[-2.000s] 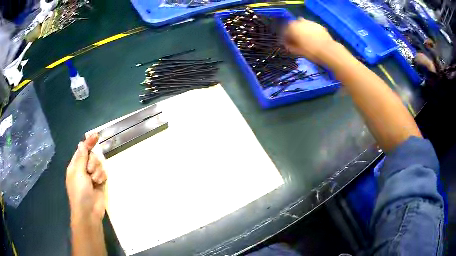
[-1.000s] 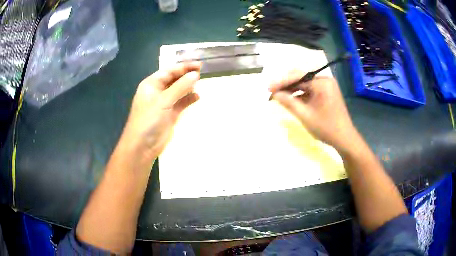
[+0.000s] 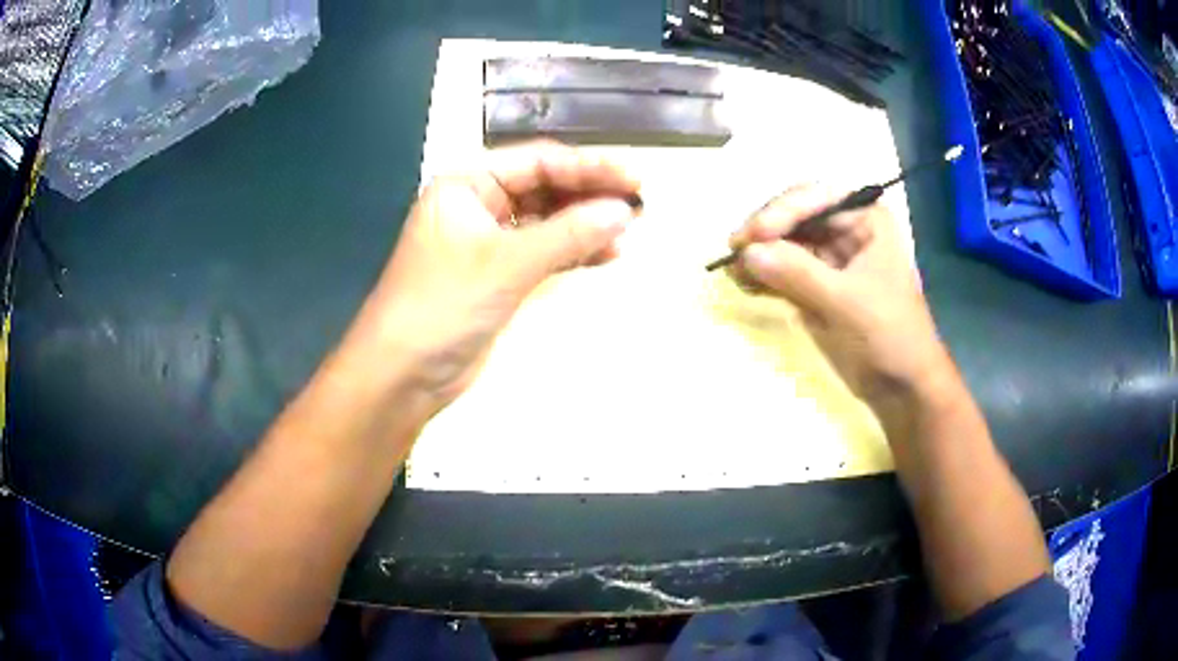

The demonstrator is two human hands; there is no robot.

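Observation:
My right hand (image 3: 827, 271) holds a thin black cable assembly (image 3: 846, 207) between thumb and fingers. Its thin end points down-left and its pale tip points up-right. My left hand (image 3: 517, 233) is left of it, thumb and forefinger pinched on a tiny black part (image 3: 634, 200); its other fingers are curled. The two hands are apart, over the white work sheet (image 3: 581, 387). The grooved metal block (image 3: 601, 116) lies on the sheet's top edge, just beyond my left hand. Whether more parts are inside my left palm is hidden.
A blue parts bin (image 3: 971, 220) full of black cables stands at right, another blue tray (image 3: 1143, 168) beyond it. A cable pile (image 3: 788, 32) lies at the top, cut off by the edge. A clear plastic bag (image 3: 181, 78) lies top left. The mat's worn front edge (image 3: 620, 581) runs below.
Since one second ago, my left hand has moved right, nearer my right hand, and a tiny black part now shows at its fingertips. Earlier, my right hand was at the bin. The view has shifted.

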